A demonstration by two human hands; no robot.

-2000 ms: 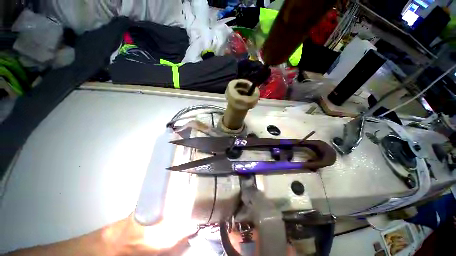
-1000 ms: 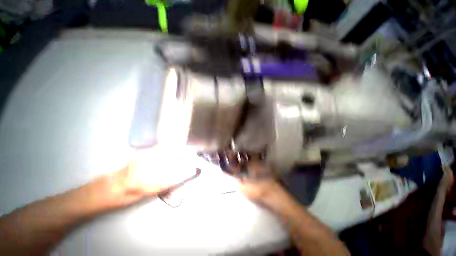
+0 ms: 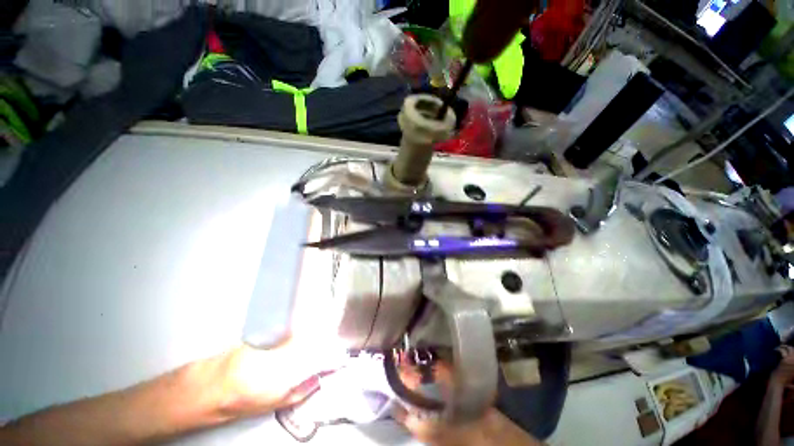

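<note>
The cream sewing machine head (image 3: 392, 300) lies across the middle, with purple-patched thread snips (image 3: 453, 233) on top and a tan upright tube (image 3: 416, 144) behind them. My left hand (image 3: 270, 379) is at the needle area, mostly washed out by lamp glare; what its fingers hold cannot be told. My right hand (image 3: 461, 427) is low at the machine's near side, partly hidden behind a ring-shaped part (image 3: 474, 357). A thin dark loop (image 3: 300, 427) shows below the left fingers. Pale cloth in the glare cannot be made out for certain.
A dark cloth strip (image 3: 52, 174) lies along the left table edge. Dark bundled pieces tied with neon green (image 3: 348, 111) lie behind the table (image 3: 122, 261). A small parts tray (image 3: 677, 396) is at the right. Another person's arm (image 3: 773, 405) shows at the right edge.
Since one second ago the view has tilted up, so the machine sits lower in the picture. The right hand is now more hidden behind the ring-shaped part. Both hands remain near the needle area.
</note>
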